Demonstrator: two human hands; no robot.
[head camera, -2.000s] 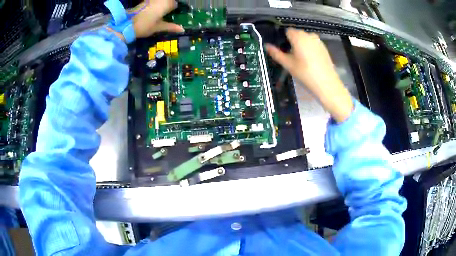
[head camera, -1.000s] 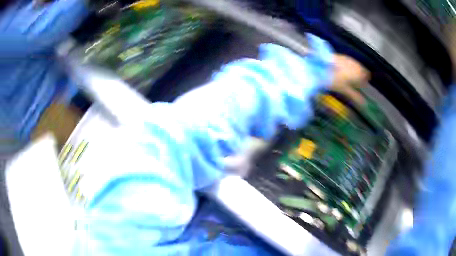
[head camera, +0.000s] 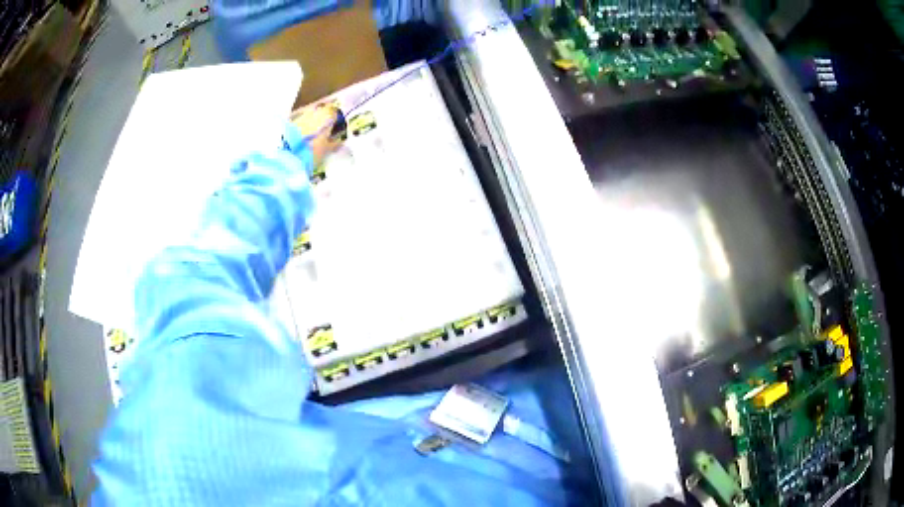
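Observation:
My left hand (head camera: 319, 131) is over the far left part of a large white tray (head camera: 406, 228), with a dark covering at a fingertip. It is small and slightly blurred, so whether the fingers hold a part is unclear. Small yellow-black transformers stand in the tray: one (head camera: 363, 123) just right of my hand, another (head camera: 322, 340) at the near left corner, and a row (head camera: 433, 337) along the near edge. My right hand is out of the picture.
A plain white panel (head camera: 188, 149) lies left of the tray. A silvery rail (head camera: 530, 208) runs along the tray's right side. Beyond it are a shiny metal plate (head camera: 684, 257) and a circuit board (head camera: 793, 426) in a black pallet. A blue cord (head camera: 396, 81) stretches from my left hand's area.
The view has swung left from the board to the tray. My left hand has moved off the board's far edge to the tray. My right hand has gone out of view.

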